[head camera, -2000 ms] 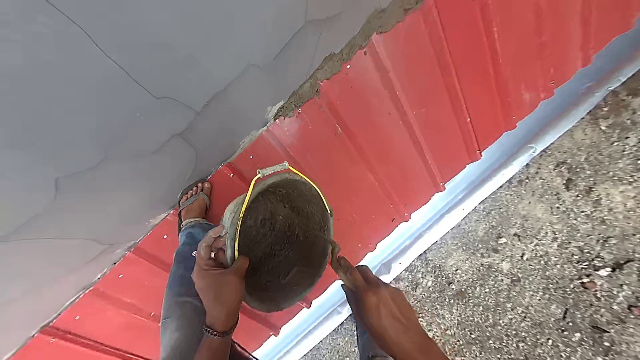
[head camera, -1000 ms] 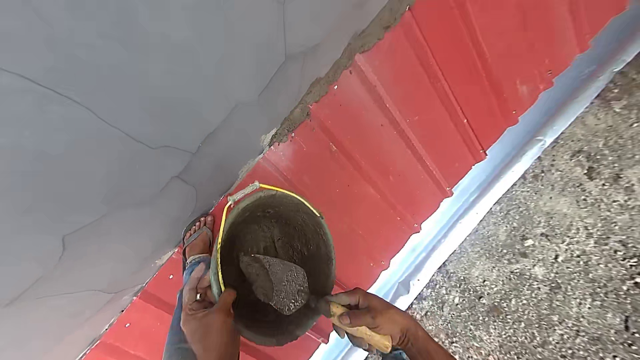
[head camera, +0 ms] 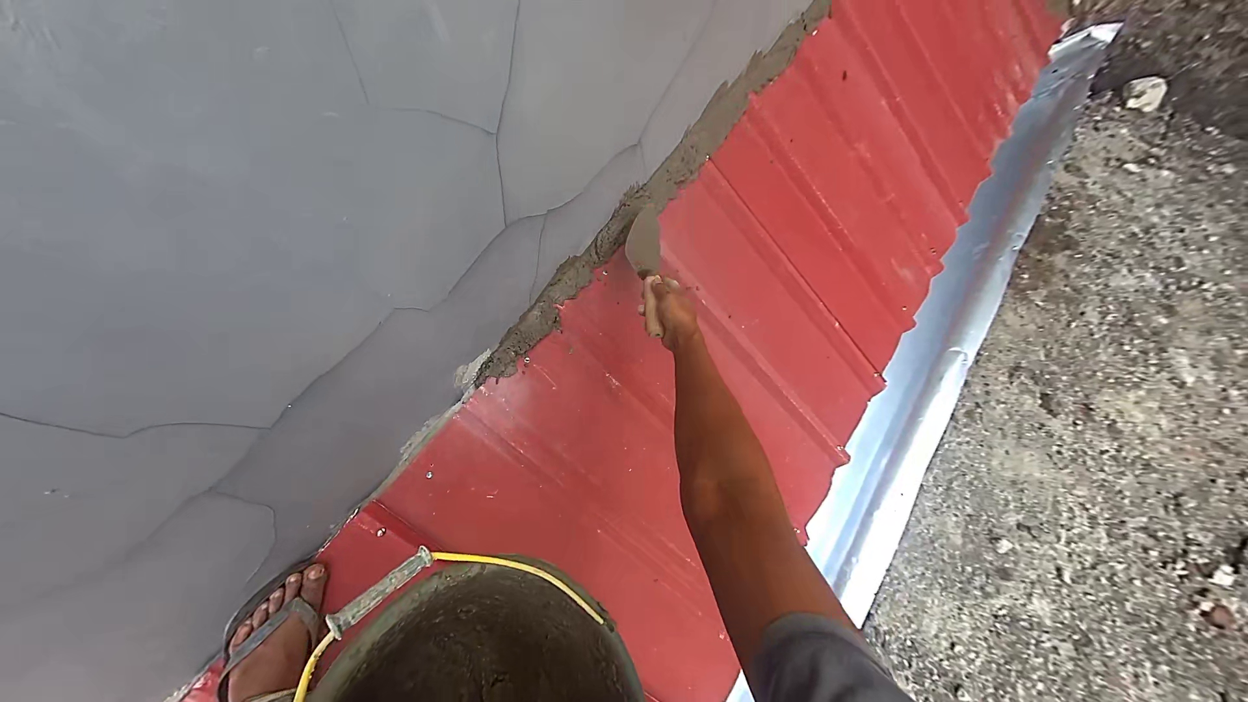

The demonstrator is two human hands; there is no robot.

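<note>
My right hand (head camera: 675, 314), its arm stretched out, grips the wooden handle of a trowel (head camera: 643, 242). The trowel's blade lies at the lower edge of a band of wet mortar (head camera: 556, 297) that runs along the joint between the grey wall and the red metal roofing. At the bottom of the view is a bucket (head camera: 478, 639) with mortar inside and a yellow handle with a grey grip. My left hand is out of view.
Ribbed red roofing sheets (head camera: 585, 439) slope beside the cracked grey wall (head camera: 244, 214). A shiny metal gutter (head camera: 892, 468) follows their lower edge, with rough gravelly ground (head camera: 1102, 419) beyond. A sandalled foot (head camera: 278, 634) stands left of the bucket.
My right hand has moved from the bucket up to the mortar band with the trowel. My left hand, earlier at the bucket's rim, has gone out of view. The view has shifted up along the wall.
</note>
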